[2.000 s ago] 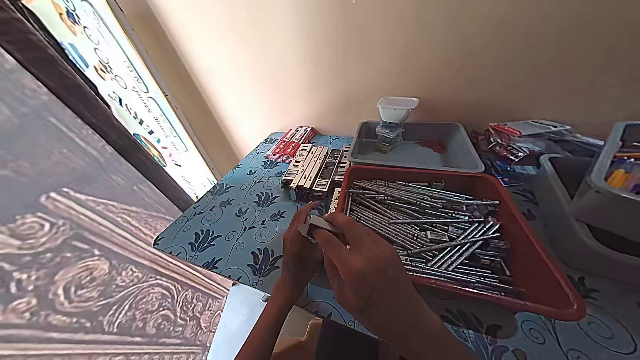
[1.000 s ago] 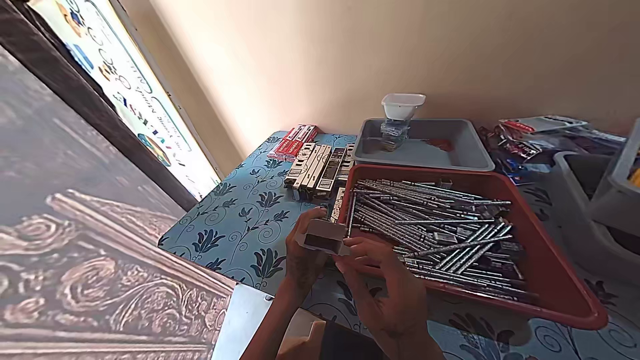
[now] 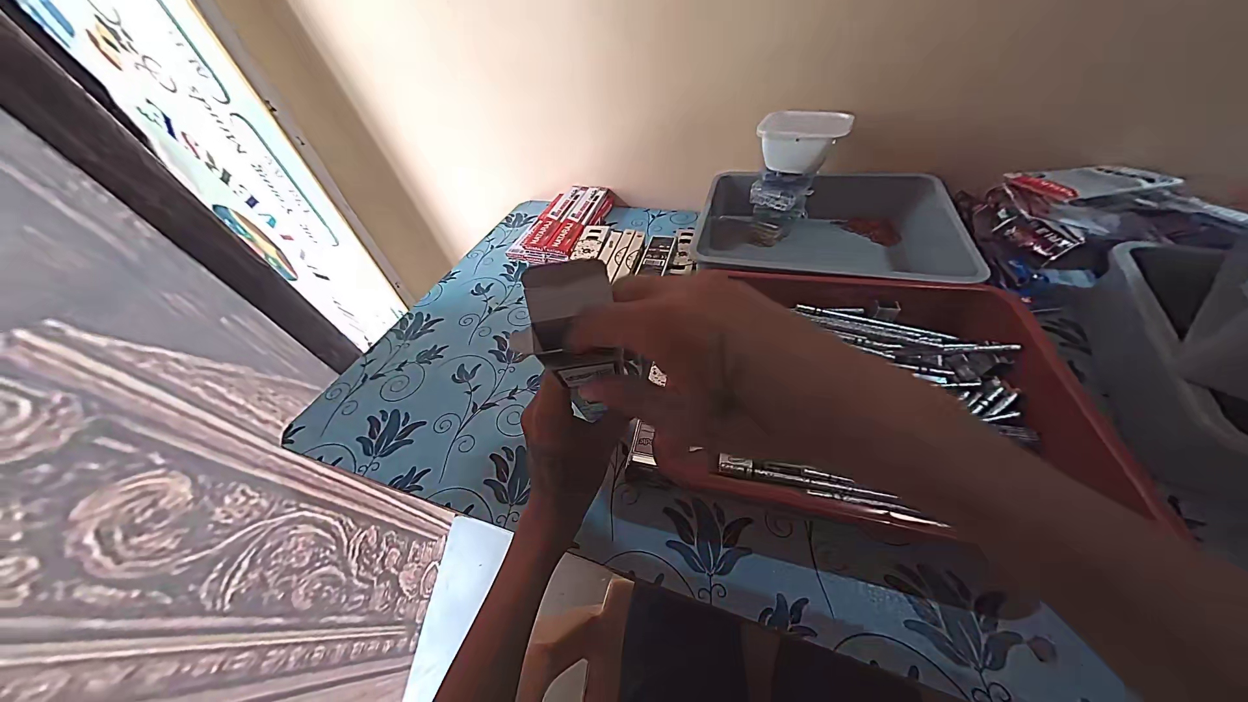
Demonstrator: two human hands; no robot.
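A small carton (image 3: pixel 567 302) with a raised flap stands upright in my left hand (image 3: pixel 565 444), above the near-left side of the red tray. My right hand (image 3: pixel 682 361) is at the carton's opening, its fingers blurred; whether it holds anything is hidden. The red plastic tray (image 3: pixel 1092 409) holds a heap of silvery patterned pens or pencils (image 3: pixel 916 356), partly covered by my right forearm. Beyond my hands, several pale and dark patterned cartons (image 3: pixel 624 252) lie side by side, next to stacked red-and-white boxes (image 3: pixel 565 224).
A grey tray (image 3: pixel 838 263) behind the red one holds clear plastic packs, with a white tub (image 3: pixel 804 141) above them. Plastic packets (image 3: pixel 1043 219) and a grey bin (image 3: pixel 1150 322) are at the right. A flowered cloth (image 3: pixel 409 390) covers the table; a chair (image 3: pixel 570 634) is below.
The carton has been raised and tipped upright in my left hand. My right hand has moved up to its opening, and my right forearm now crosses over the red tray.
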